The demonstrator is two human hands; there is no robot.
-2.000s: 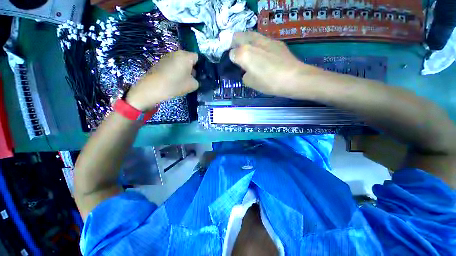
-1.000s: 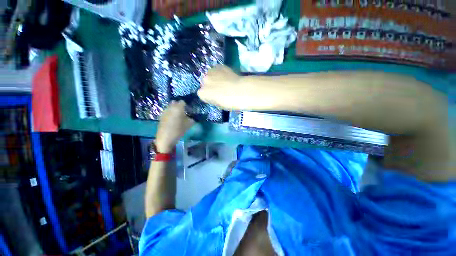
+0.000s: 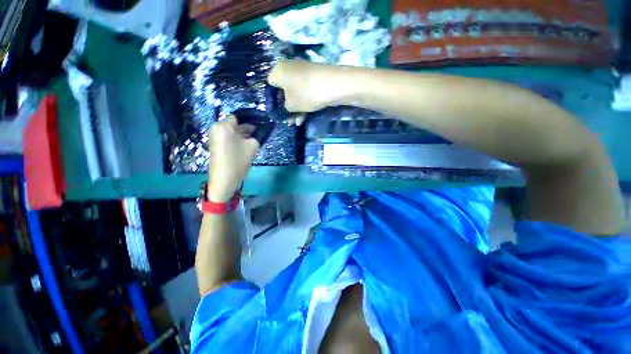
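Observation:
My left hand (image 3: 233, 148) is over the front of the black parts tray (image 3: 300, 146), its fingers curled, with black coverings at the fingertips. My right hand (image 3: 299, 84) is over the tray's right side, also curled and dark at the fingertips. Both hands are blurred, and I cannot tell whether they hold anything. Tiny silver screws (image 3: 280, 147) fill the tray around the fingers. Black wired leads (image 3: 235, 66) with white ends lie heaped at its left and back. The black jig with a shiny silver bar (image 3: 408, 156) lies right of the tray, partly under my right forearm.
A white crumpled cloth (image 3: 339, 31) lies behind the tray. An orange-brown component board (image 3: 498, 31) is at the back right. A silver-white toothed strip (image 3: 104, 131) and a red flat bin or folder (image 3: 43, 155) are on the left. The green bench edge runs in front of me.
Both hands have moved from the jig's left end to over the parts tray. In the last second the view has shifted, and my right hand sits farther back relative to the left.

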